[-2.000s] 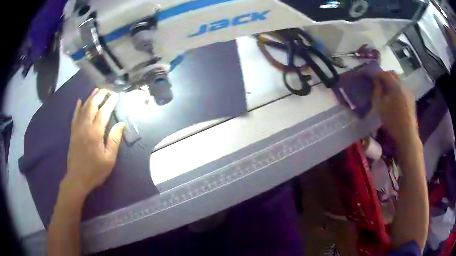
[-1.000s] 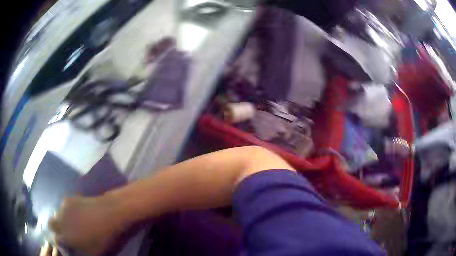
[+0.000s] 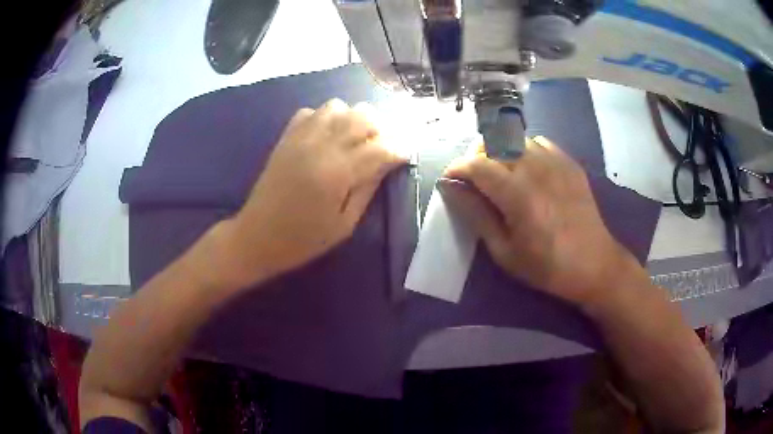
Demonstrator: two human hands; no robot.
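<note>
A large purple garment panel (image 3: 314,314) lies under the machine head and hangs a little over the table's front edge. A narrow folded purple welt strip (image 3: 397,229) runs down its middle. My left hand (image 3: 326,174) has its fingertips pinched on the strip's upper end, just before the lit needle area. My right hand (image 3: 534,208) pinches a purple piece with a white strip (image 3: 445,246) hanging below its fingers, right of the welt strip. The needle tip is lost in glare.
The white sewing machine (image 3: 678,51) spans the top right. Black-handled scissors (image 3: 699,165) lie at right under its arm. A dark oval disc (image 3: 240,32) is at top left. Pale lilac fabric pieces (image 3: 42,136) are stacked on the left. A ruler strip (image 3: 695,280) edges the table.
The view swung right over the red crates and came back to the needle. My right hand has moved from the purple piece by the scissors to the panel. The panel lies turned and nearer.
</note>
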